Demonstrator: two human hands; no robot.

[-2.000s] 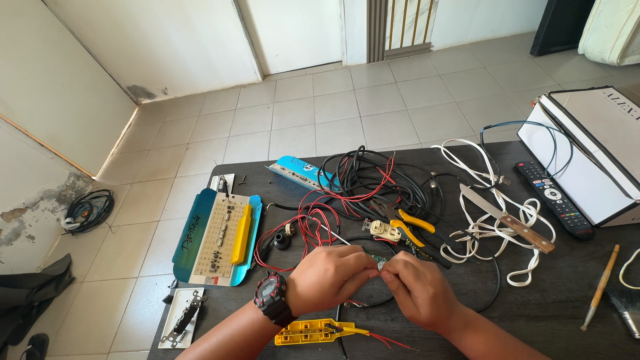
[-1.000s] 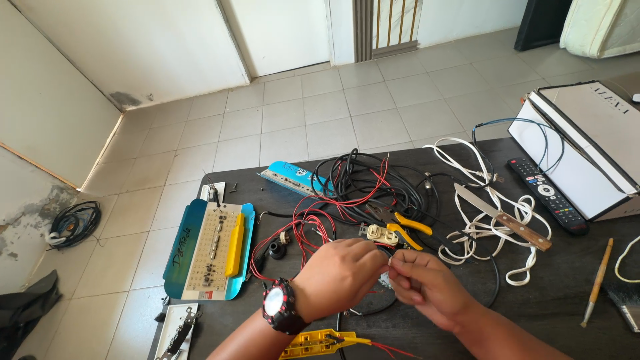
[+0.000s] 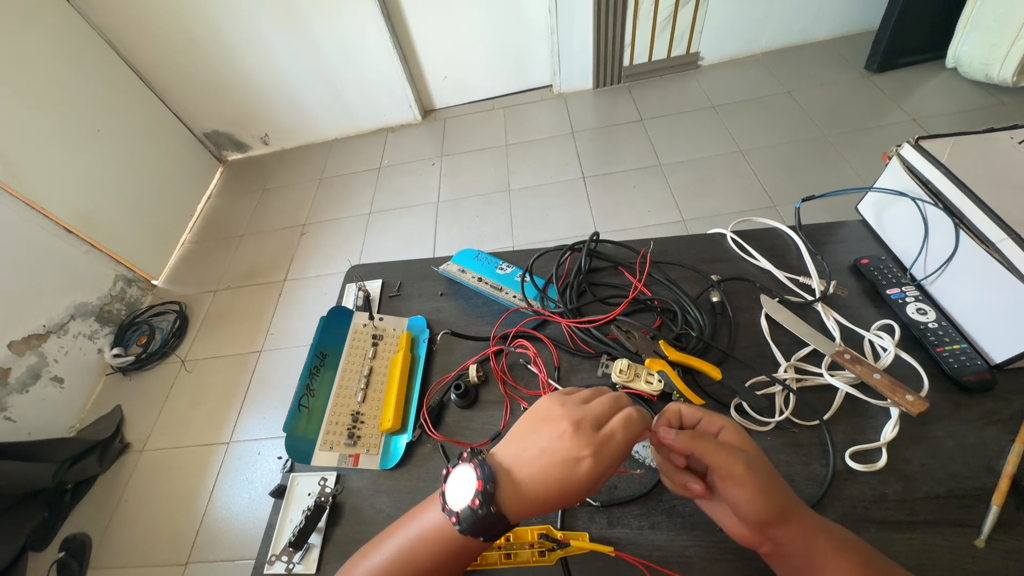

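Observation:
My left hand [image 3: 572,452], with a black and red watch on its wrist, and my right hand [image 3: 712,464] meet fingertip to fingertip above the dark table. Both sets of fingers are pinched on something small between them, mostly hidden; it may be a thin wire end. Just below the fingertips a small pale piece [image 3: 643,453] shows. Beyond the hands lie a cream electrical switch [image 3: 636,376] and pliers with yellow handles [image 3: 680,370]. Under my left wrist is an opened yellow plastic housing [image 3: 524,547] with red wires.
A blue tray with an LED board [image 3: 364,392] lies left, beside a wall plate [image 3: 300,524]. Black cable coils [image 3: 616,280], red wires [image 3: 512,344] and a second blue-backed board [image 3: 496,276] lie behind. A knife [image 3: 848,356], white cord [image 3: 872,460], remote control [image 3: 920,320] and box [image 3: 944,240] are right.
The pale green piece seen at my fingertips two seconds ago is now mostly hidden below them. My hands stay together, with the fingers slightly shifted.

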